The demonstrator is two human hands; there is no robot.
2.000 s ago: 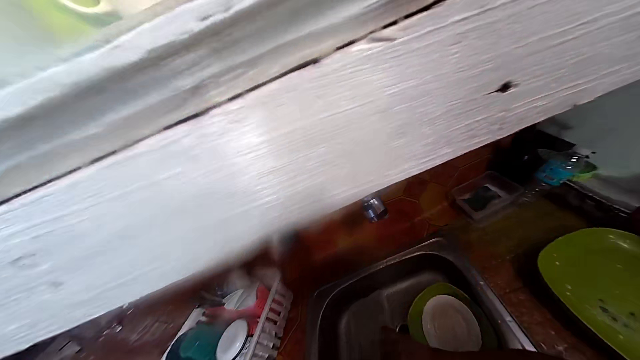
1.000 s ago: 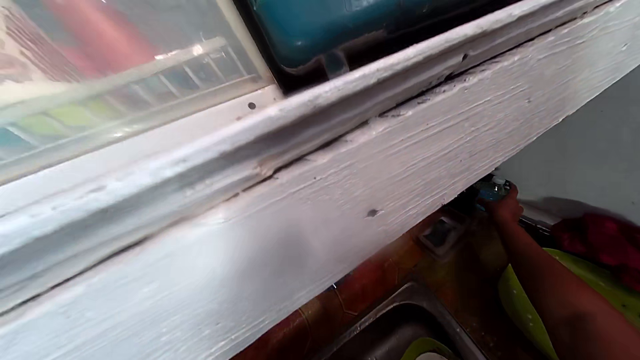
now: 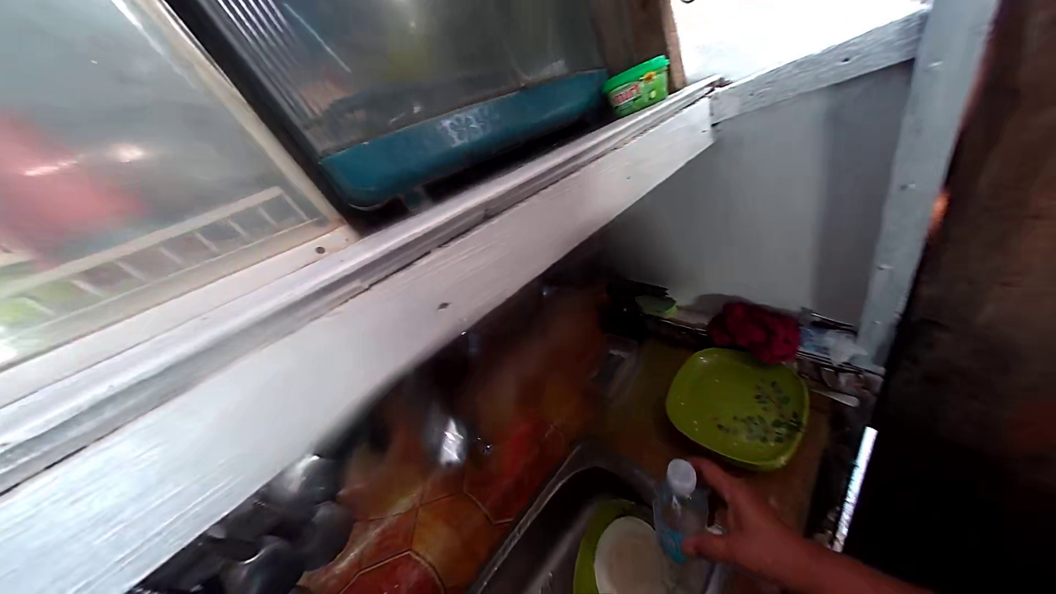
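Note:
My right hand (image 3: 742, 524) comes in from the lower right and grips a small clear plastic bottle (image 3: 683, 516) with a white cap and a blue label. The bottle is held over the right side of the metal sink (image 3: 536, 528). Beneath it in the sink lie a white plate (image 3: 627, 557) and a green dish (image 3: 587, 549). Beyond the hand, a green plate with a leaf pattern (image 3: 742, 408) rests on the counter. My left hand is out of view.
A white painted wooden beam (image 3: 445, 305) crosses close in front, above the sink. On the ledge stand a teal-based cabinet (image 3: 462, 136) and a green tub (image 3: 638, 87). A dark red cloth (image 3: 755, 330) lies behind the green plate. Dark pots or bags (image 3: 289, 528) are at lower left.
My right hand, at the back corner of the counter one second ago, is now over the sink with the bottle. The view has shifted to the right.

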